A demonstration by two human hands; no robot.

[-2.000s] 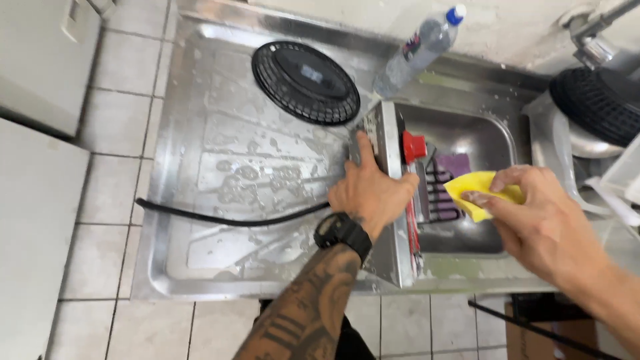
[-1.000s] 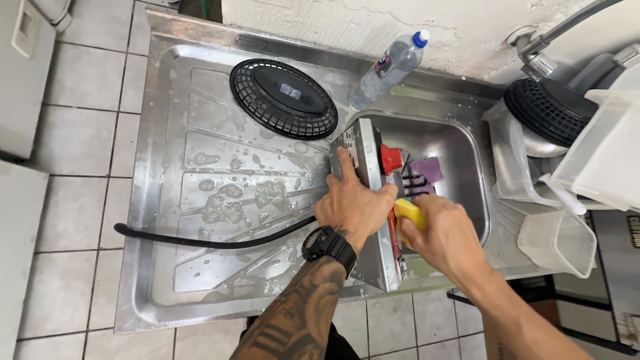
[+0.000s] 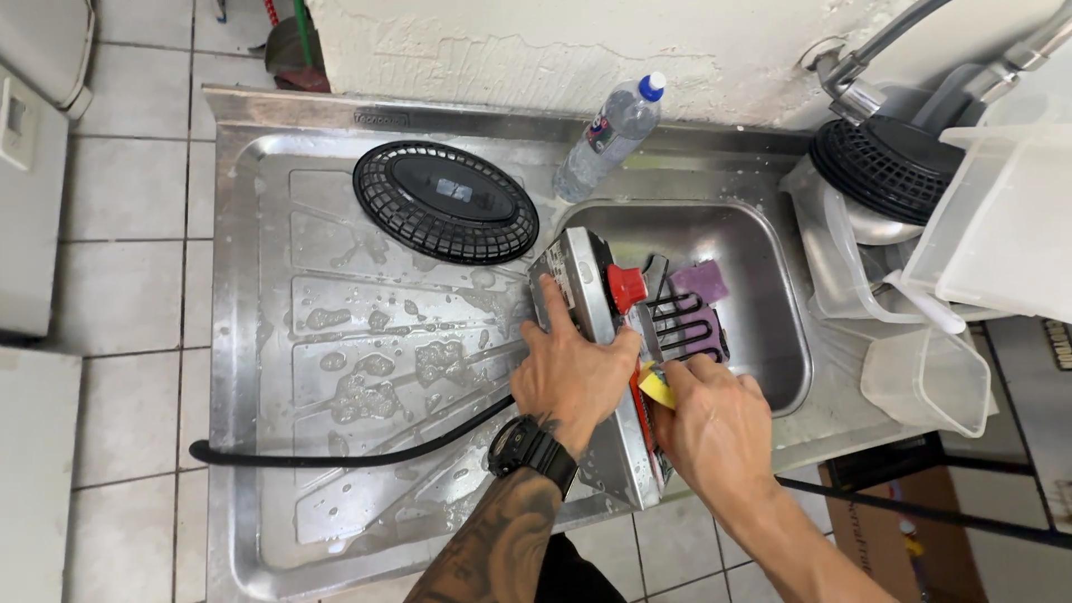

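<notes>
A metal appliance [image 3: 593,293] with a red knob [image 3: 626,289] stands tilted on its side along the sink basin's left edge. Its looped dark heating element [image 3: 691,331] reaches over the basin. My left hand [image 3: 578,377], with a black watch at the wrist, grips the appliance's casing, index finger stretched along its base. In my right hand [image 3: 712,419] is a yellow sponge [image 3: 656,387], pressed against the appliance's face beside a red strip. Purple pieces [image 3: 702,282] lie in the basin beyond the element. A black hose or cable [image 3: 360,461] runs left from beneath my left hand.
An oval black plastic basket [image 3: 448,201] lies upside down on the wet steel drainboard [image 3: 352,301]. A plastic bottle with a blue cap [image 3: 607,138] stands behind the basin. Black baskets [image 3: 888,167], clear containers [image 3: 925,381] and a faucet [image 3: 850,92] are at the right.
My right hand has come left from above the basin, bringing the yellow sponge onto the appliance. My left hand keeps its hold on the casing.
</notes>
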